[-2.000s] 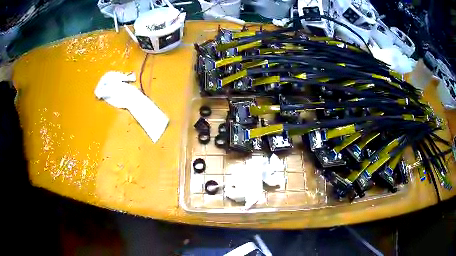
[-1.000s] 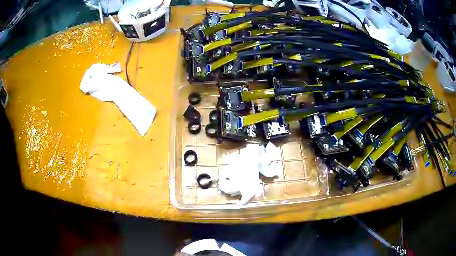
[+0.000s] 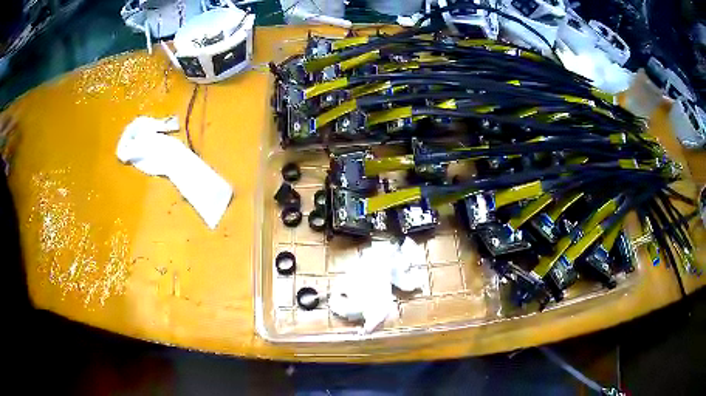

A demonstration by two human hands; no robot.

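Neither of my hands can be made out. A clear blister tray (image 3: 262, 286) lies on the orange-yellow table. Many black camera modules (image 3: 350, 210) sit on it, each with a short yellow ribbon cable (image 3: 393, 199). Black cables (image 3: 503, 147) run from them and bunch together at the right. Several black rings (image 3: 286, 263) lie loose at the tray's left, with a small black angular fitting (image 3: 286, 193) among them. A bunched white wipe or glove (image 3: 375, 286) lies on the tray's front part.
A long limp white cloth or glove (image 3: 178, 170) lies left of the tray. A white housing (image 3: 213, 46) with a thin dark lead stands at the back left. More white housings (image 3: 534, 23) are piled along the back and right. The front edge (image 3: 155, 332) curves.
The view has shifted, so the table's contents sit further left than at first. The white piece seen below the table's front edge is out of view. Nothing on the table has visibly moved.
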